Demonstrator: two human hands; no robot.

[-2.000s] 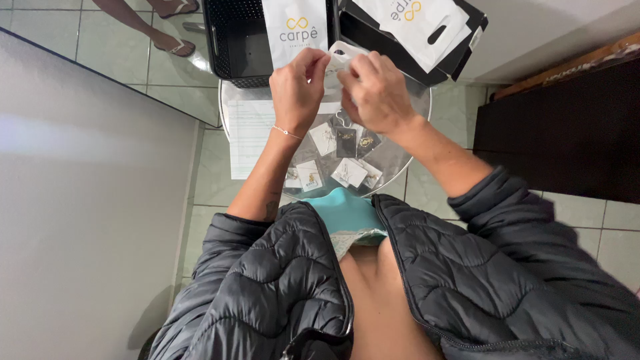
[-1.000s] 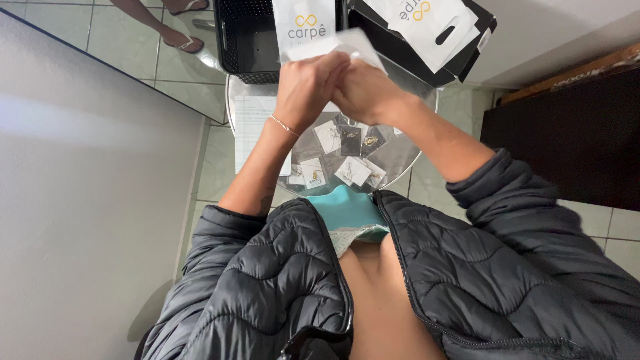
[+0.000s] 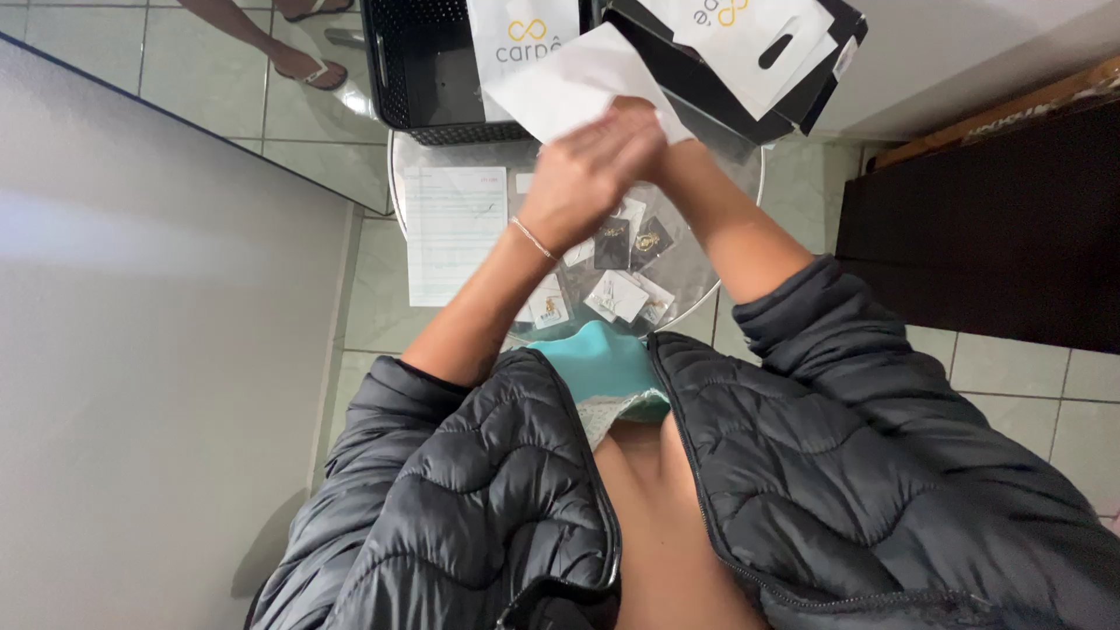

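A blurred white plastic bag or sheet (image 3: 560, 87) is spread at my two hands, above the round glass table (image 3: 691, 262). My left hand (image 3: 595, 171) lies across its lower edge, fingers extended; whether they grip it is unclear. Mostly behind the left one, my right hand (image 3: 643, 122) touches the same white piece, and its fingers are hidden. Below the hands lie several small jewelry packets, among them a black card with a gold piece (image 3: 650, 242), a white card (image 3: 618, 296) and a packet with a gold piece (image 3: 549, 302). A printed form (image 3: 457, 236) lies left of them.
A black perforated plastic basket (image 3: 382, 79) stands at the back left, a white printed bag (image 3: 525, 26) over its right side. At the back right, white bags with cut-out handles (image 3: 757, 52) lie on a black box (image 3: 822, 105). A dark piece of furniture (image 3: 989, 236) stands right. A mirror shows sandaled feet.
The white piece, small and bunched between my fingers two seconds ago, is now spread out wider above the hands. My left hand has come across in front of my right hand.
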